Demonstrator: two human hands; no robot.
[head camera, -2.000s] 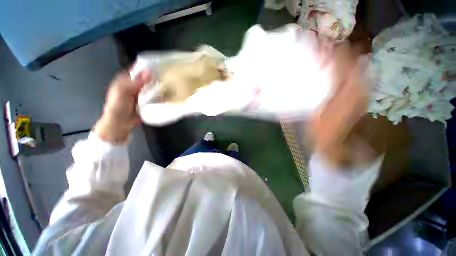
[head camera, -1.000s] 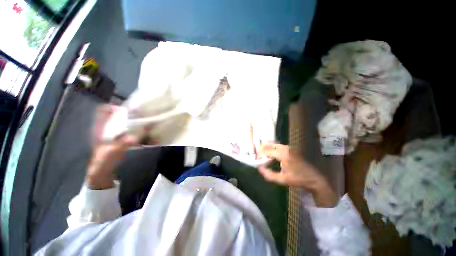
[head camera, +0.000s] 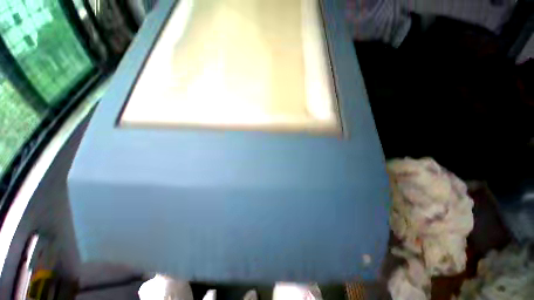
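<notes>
The blue cabinet (head camera: 228, 217) fills the middle of the view, with a pale glowing viewing window (head camera: 234, 70) in its top. My hands are not visible; two white patches, likely my sleeves (head camera: 165, 288), show at the bottom edge below the cabinet's front edge. The garment I held earlier is not in view, and whether my hands hold it is hidden. A crumpled floral garment heap (head camera: 432, 214) lies to the right of the cabinet.
A second pale heap (head camera: 503, 275) is at the lower right corner, by the brown carton inside. The wall socket box with a yellow label (head camera: 41, 284) is at lower left. A window (head camera: 35, 53) is at upper left. Striped cloth (head camera: 377, 20) shows at the top right.
The view has tilted up onto the cabinet. The white garment, spread between both hands a second ago, and the hands themselves have gone out of sight. The heaps appear lower in the picture.
</notes>
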